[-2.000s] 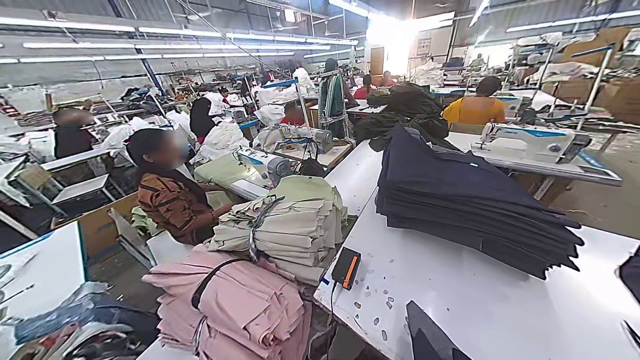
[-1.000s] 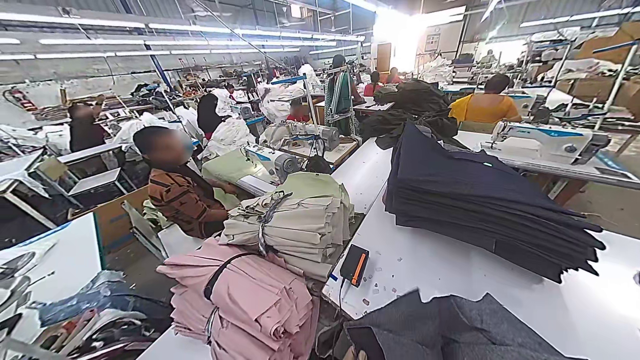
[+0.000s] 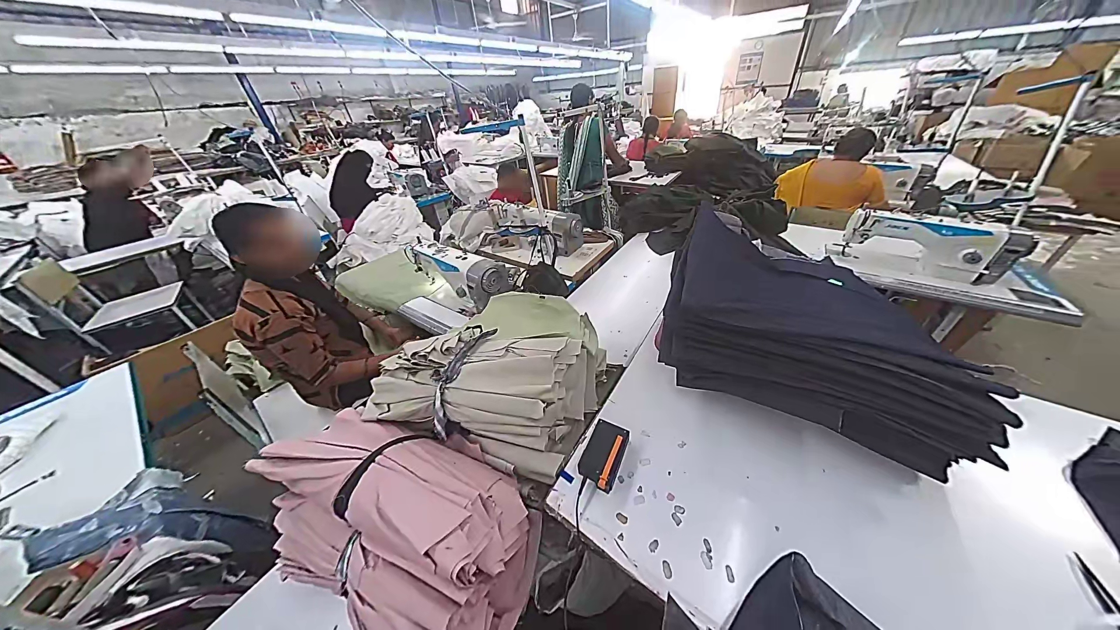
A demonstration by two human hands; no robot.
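Observation:
Neither my left hand nor my right hand shows in the head view. A tall stack of dark navy fabric pieces (image 3: 814,350) lies on the white table (image 3: 700,516). At the bottom edge, part of a dark fabric piece (image 3: 796,599) stands up in a peak; whether a hand holds it is hidden. A black device with an orange stripe (image 3: 604,455) rests at the table's left edge, a cable hanging from it. Several small flat pieces (image 3: 676,516) are scattered beside it. Another dark fabric piece (image 3: 1101,486) reaches in at the right edge.
Left of the table are a tied bundle of pink fabric (image 3: 420,525) and a tied bundle of beige fabric (image 3: 499,376). A seated person (image 3: 297,315) works beside a sewing machine (image 3: 464,271). Another sewing machine (image 3: 945,245) stands behind the navy stack. Mixed cloth (image 3: 131,560) lies lower left.
The dark fabric that was spread across the table's near edge one second ago now shows only as a smaller peak at the bottom edge.

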